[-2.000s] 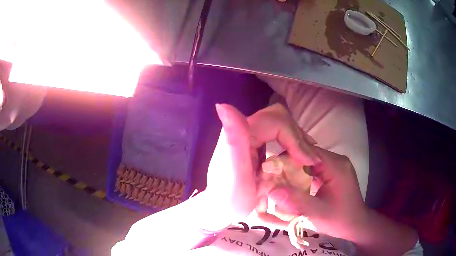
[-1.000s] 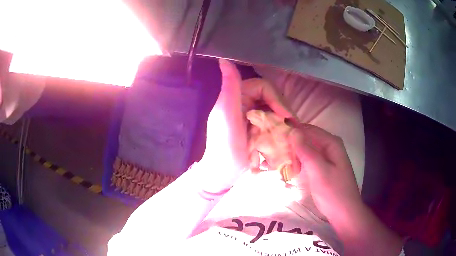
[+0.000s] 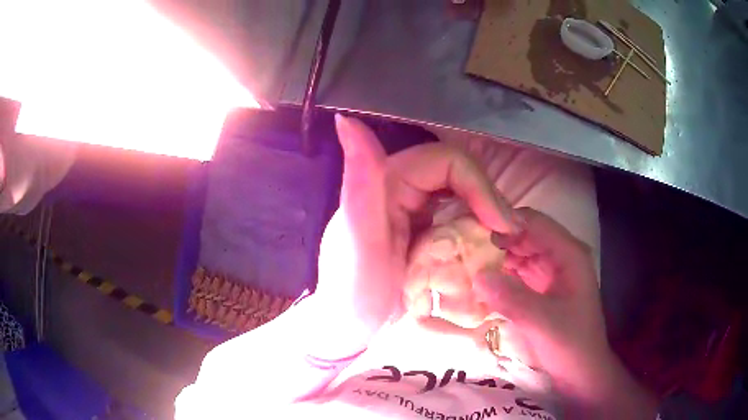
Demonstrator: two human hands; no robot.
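A tan-yellow figure body [image 3: 447, 267] is held between both hands over the lap. My left hand [image 3: 373, 221] is glaringly overlit and holds it from the left, its index fingertip bent over towards the right fingers. My right hand [image 3: 545, 299] grips it from the right, with thumb and fingers near its upper side. The fingers hide part of the figure. I cannot tell whether a separate small part is between the fingertips.
On the metal table [image 3: 410, 82], the stained cardboard [image 3: 525, 41] holds a white dish [image 3: 586, 38] and thin sticks [image 3: 621, 71]. A blue bin [image 3: 184, 254] with rows of tan pieces [image 3: 238, 301] is at left. A glaring lamp [image 3: 115, 74] and dark cable [image 3: 320, 66] are above it.
The hands and figure moved up towards the table, then slightly back down. The left fingers, lifted behind the figure a second ago, now arch over it to meet the right fingertips.
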